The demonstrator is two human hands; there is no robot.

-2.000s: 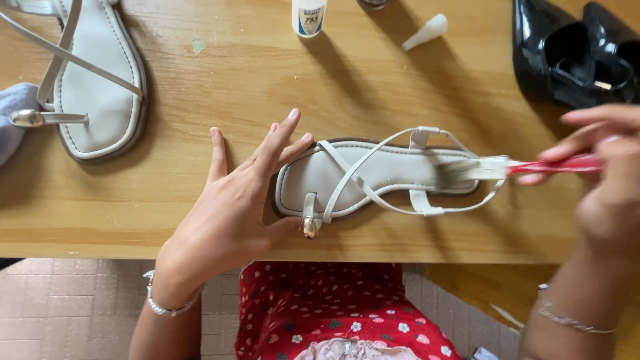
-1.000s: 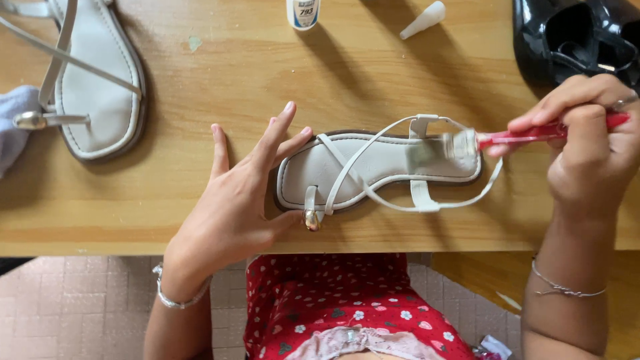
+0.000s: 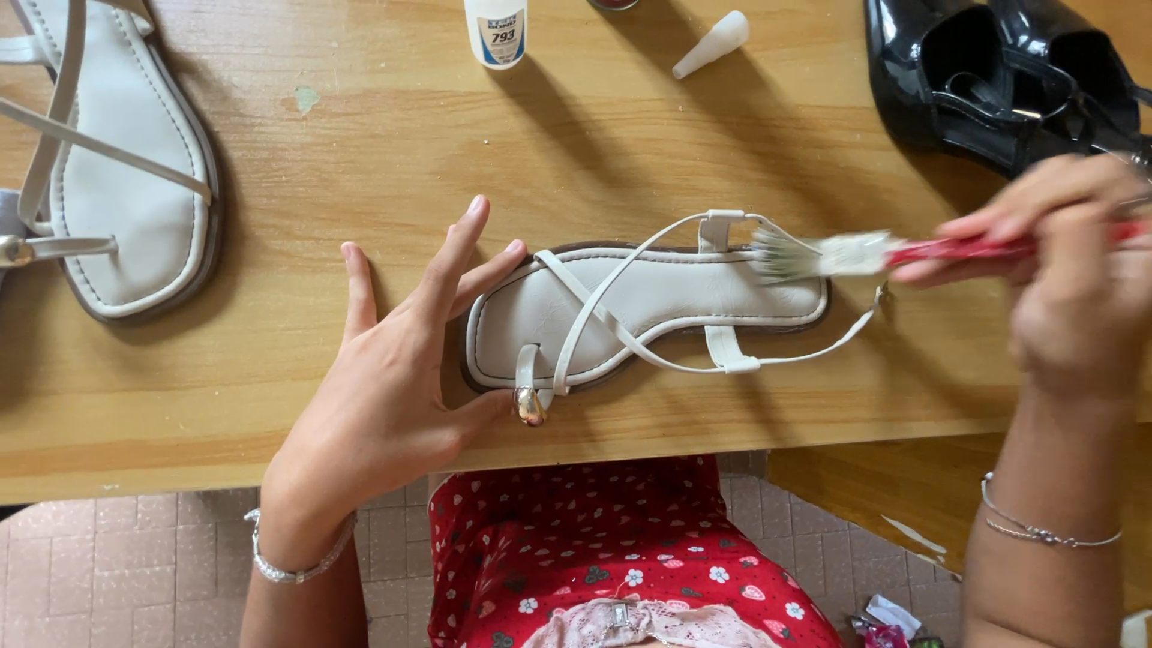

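Observation:
A white strappy sandal [image 3: 630, 292] lies sole down on the wooden table, its toe end to the left. My left hand [image 3: 405, 378] steadies that toe end, thumb by the gold toe-ring ornament [image 3: 530, 407] and fingertips at the far edge, the other fingers spread. In my right hand [image 3: 1071, 243] is a paintbrush with a red handle [image 3: 963, 250]; its pale bristles [image 3: 785, 256] are over the heel part of the insole, slightly blurred. Whether the bristles touch the insole cannot be told.
Another white sandal [image 3: 135, 171] lies at the left, beside a grey cloth. Shiny black shoes [image 3: 945, 81] stand at the back right. A glue bottle [image 3: 500, 36] and a white nozzle cap [image 3: 715, 42] are at the back. The table's near edge runs just below the sandal.
The brush in my right hand has moved from the middle of the heel part toward its far edge. My left hand has stayed at the toe end.

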